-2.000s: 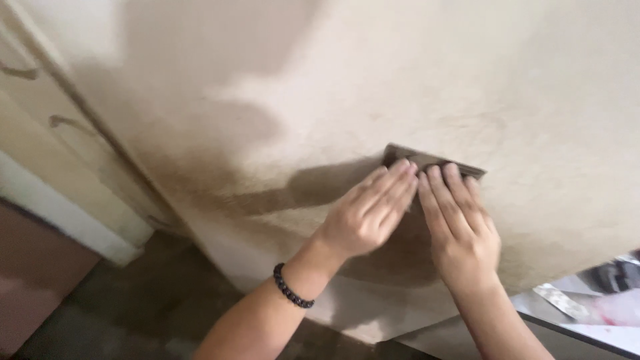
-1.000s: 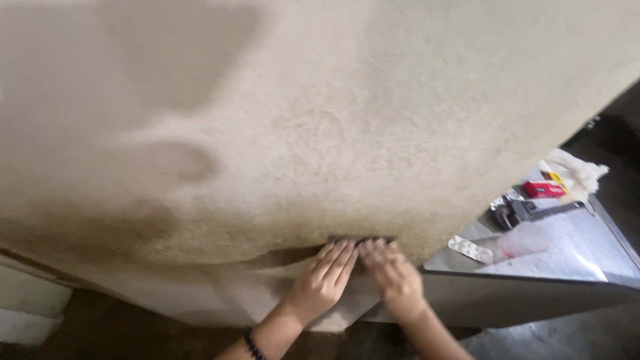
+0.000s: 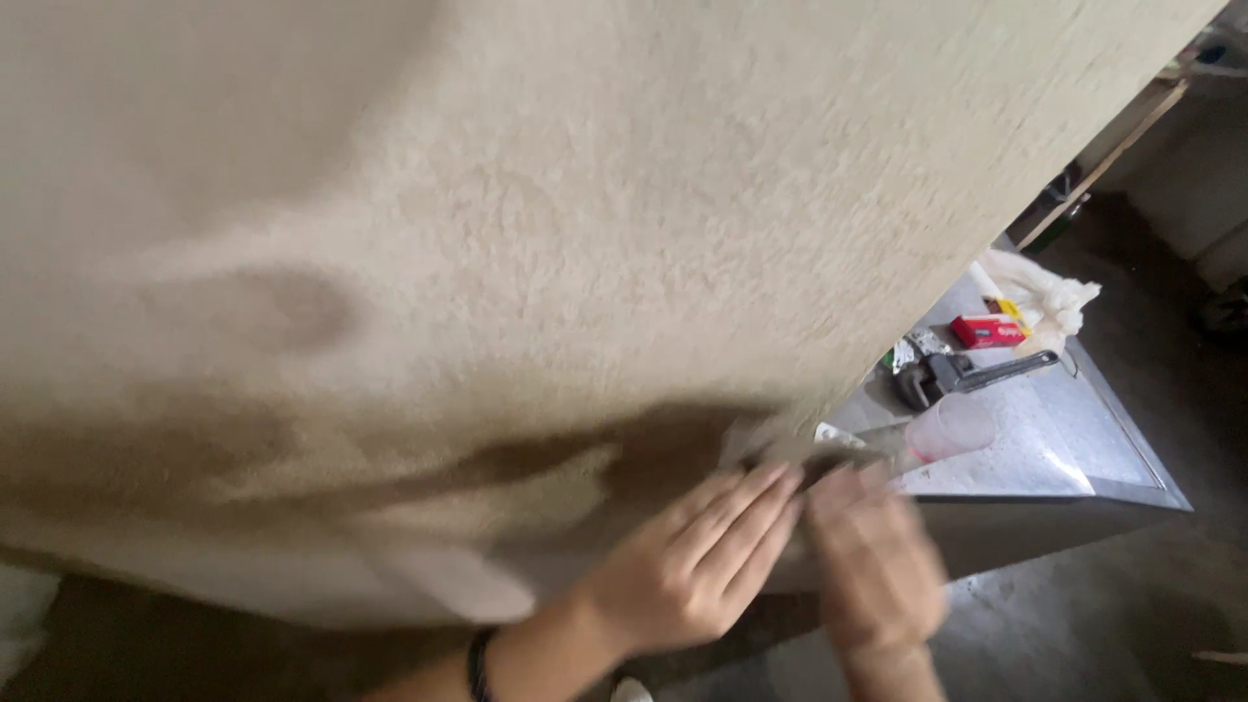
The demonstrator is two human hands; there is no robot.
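Note:
Both hands are near the right edge of a rough beige wall. My left hand, with a dark bracelet at the wrist, presses its fingers on a thin dark flat tool, which is blurred. My right hand, also blurred, lies beside it with its fingertips on the same tool. The tool's lower part is hidden by the fingers. Brownish patches and hand shadows show on the wall to the left of the hands.
Right of the wall's edge stands a metal-topped table. On it are a pipe wrench, a red box, a translucent plastic cup, a blister pack and a white plastic bag. A shoe tip shows below.
The view has swung to the right, bringing the table into sight. Both hands have moved with the flat tool from further in on the wall to near its right edge.

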